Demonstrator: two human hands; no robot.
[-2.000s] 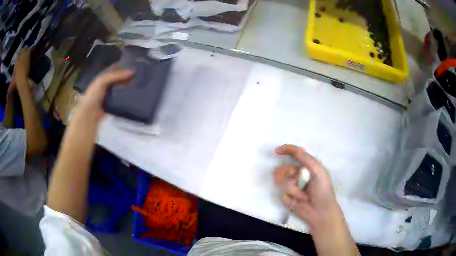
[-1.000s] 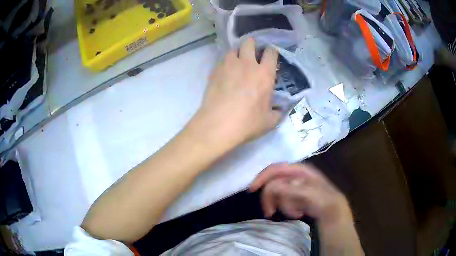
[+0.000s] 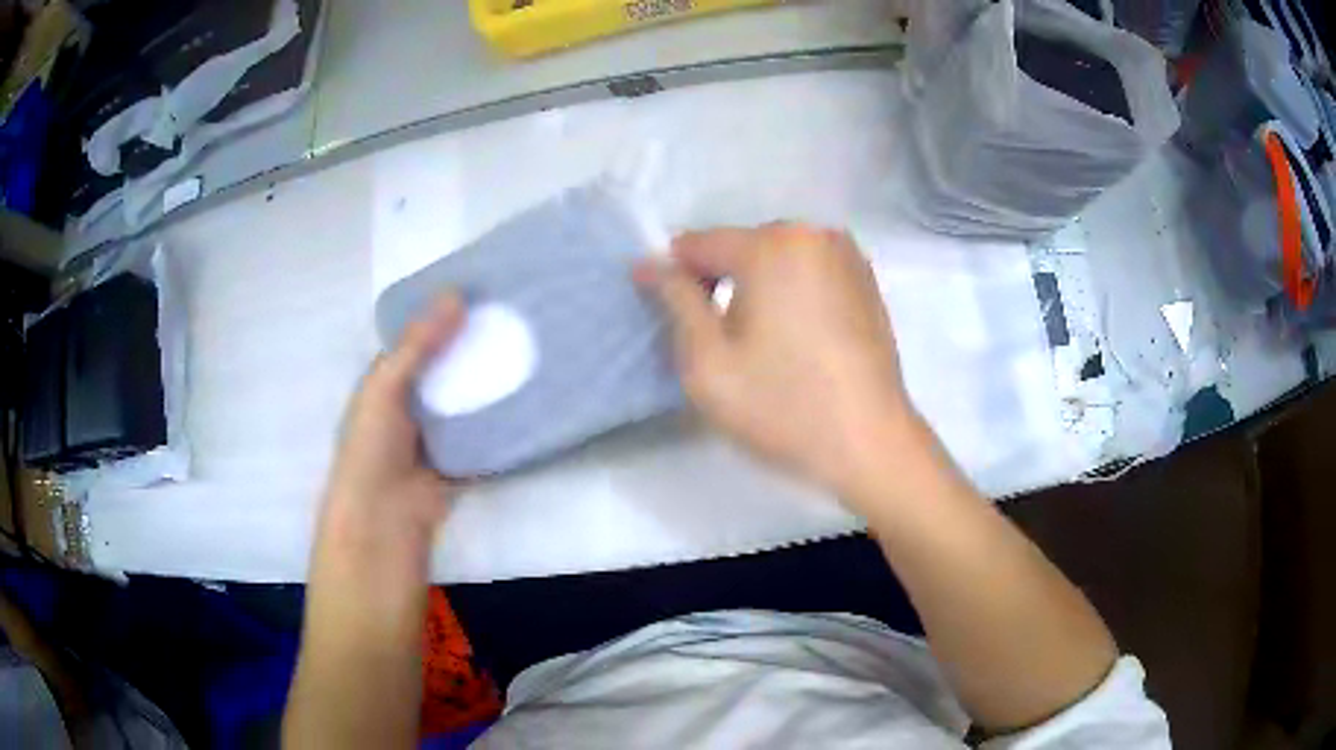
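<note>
A power bank in a whitish translucent sleeve (image 3: 564, 330) is held above the white sheet (image 3: 821, 484), its broad face up and blurred by motion. A white oval panel (image 3: 479, 358) shows through at its left part. My left hand (image 3: 403, 403) grips its left end, thumb on top beside the oval. My right hand (image 3: 784, 344) pinches the sleeve at the right end. A small pale piece, perhaps a tool handle, shows between its fingers.
Wrapped units (image 3: 1026, 125) stand at the back right, with orange-strapped ones (image 3: 1289, 220) beyond. A black unit (image 3: 95, 374) lies at the left. The yellow tray (image 3: 586, 21) is at the back. Orange straps (image 3: 454, 674) sit below the bench edge. Scraps lie at right.
My left hand has come back from the wrapped units at the right and now holds a sleeved unit over the sheet. My right hand has moved up onto its right end.
</note>
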